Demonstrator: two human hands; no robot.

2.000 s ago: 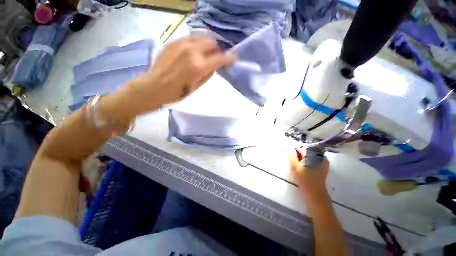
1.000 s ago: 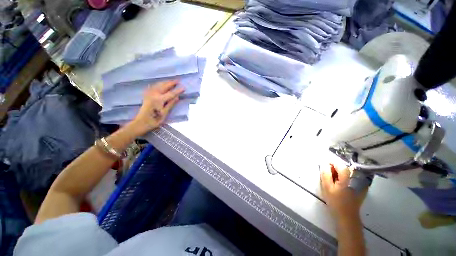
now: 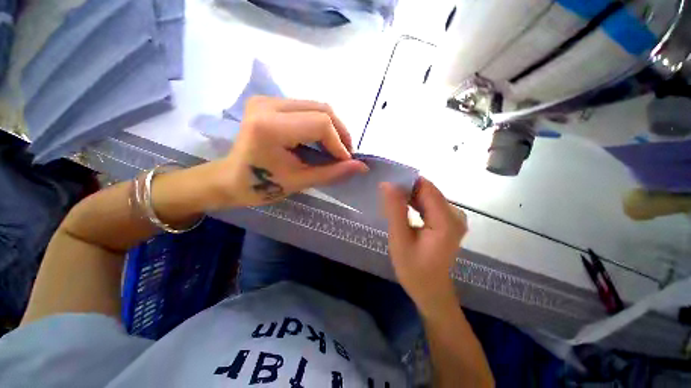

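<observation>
A blue-grey fabric piece (image 3: 379,182) is stretched between my two hands, above the table's front edge. My left hand (image 3: 292,151) pinches its upper edge between thumb and fingers. My right hand (image 3: 424,227) pinches its right end. Part of the piece shows behind my left hand. Flat blue-grey pieces (image 3: 98,76) lie overlapping at the upper left. The white sewing machine head (image 3: 545,45) stands at the upper right, with its presser foot area (image 3: 477,102) away from the fabric.
A grey ribbed cylinder (image 3: 509,149) is by the needle area. Red-and-black snips (image 3: 602,282) lie at the right. The ruler tape (image 3: 333,221) runs along the front edge. A blue crate (image 3: 178,265) is below. A purple strip (image 3: 651,163) hangs at the right.
My left hand has left the flat pile and come to the middle with a piece. My right hand has moved left from the needle area and grips it too. The view has shifted.
</observation>
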